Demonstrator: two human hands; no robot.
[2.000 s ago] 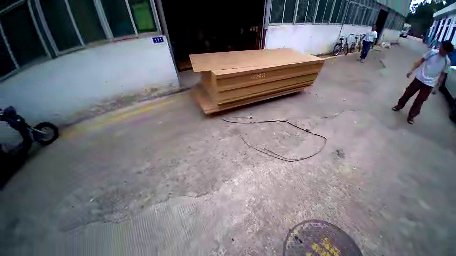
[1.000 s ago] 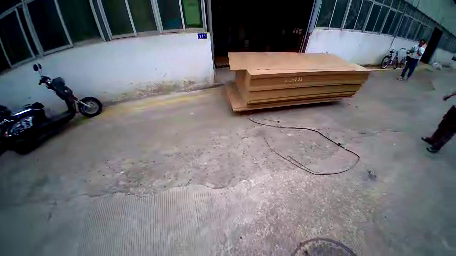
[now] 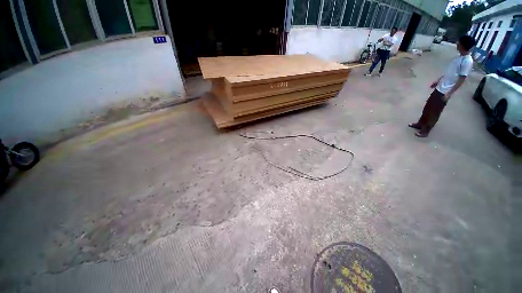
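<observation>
A thick stack of tan-brown board sheets (image 3: 280, 94) lies low on the concrete in front of a dark open doorway. Its top sheet juts out at the left end, and small printed marks show on its long side. A thin dark cable or rope (image 3: 316, 178) lies in a loose loop on the ground on the near side of the stack. Neither of my hands is in the picture.
A round manhole cover (image 3: 355, 269) is at the bottom. A person in a white shirt (image 3: 443, 86) stands at right, another (image 3: 382, 51) farther back by a bicycle (image 3: 366, 54). A white car (image 3: 503, 103) is at the right edge, a scooter wheel (image 3: 24, 155) at the left.
The view has swung right, so the stack and cable sit farther left. The manhole cover, the near person and the white car show more. The far person's pose has changed.
</observation>
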